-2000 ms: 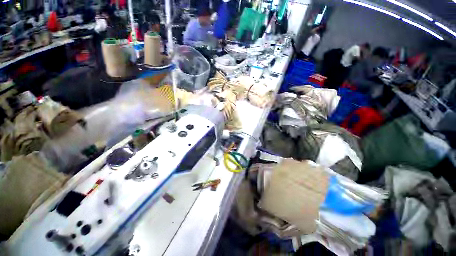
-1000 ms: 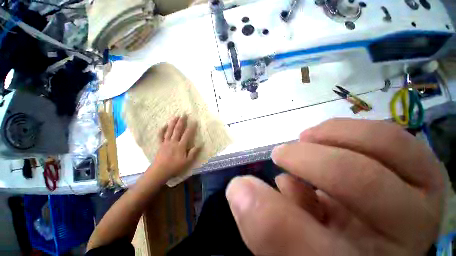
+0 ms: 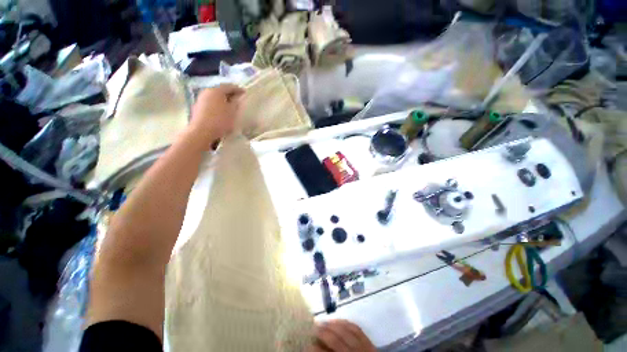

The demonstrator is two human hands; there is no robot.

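Observation:
A large beige cut panel stretches from the back pile down to the table's front edge, left of the sewing machine head. My left hand is far forward and closed on the panel's narrow upper end, beside the stack of beige panels. My right hand is at the bottom edge, partly cut off, with its fingers at the panel's lower right edge; its grip is hidden. The presser foot area is right of the panel.
A black phone and a small red packet lie behind the machine head. Thread snips and yellow-green scissors lie at the right. Another beige panel pile is at the back left. Plastic bags stand behind.
The view has swung back over the table. My left hand has moved from flat on the panel to its far end by the stack. My right hand has dropped to the bottom edge.

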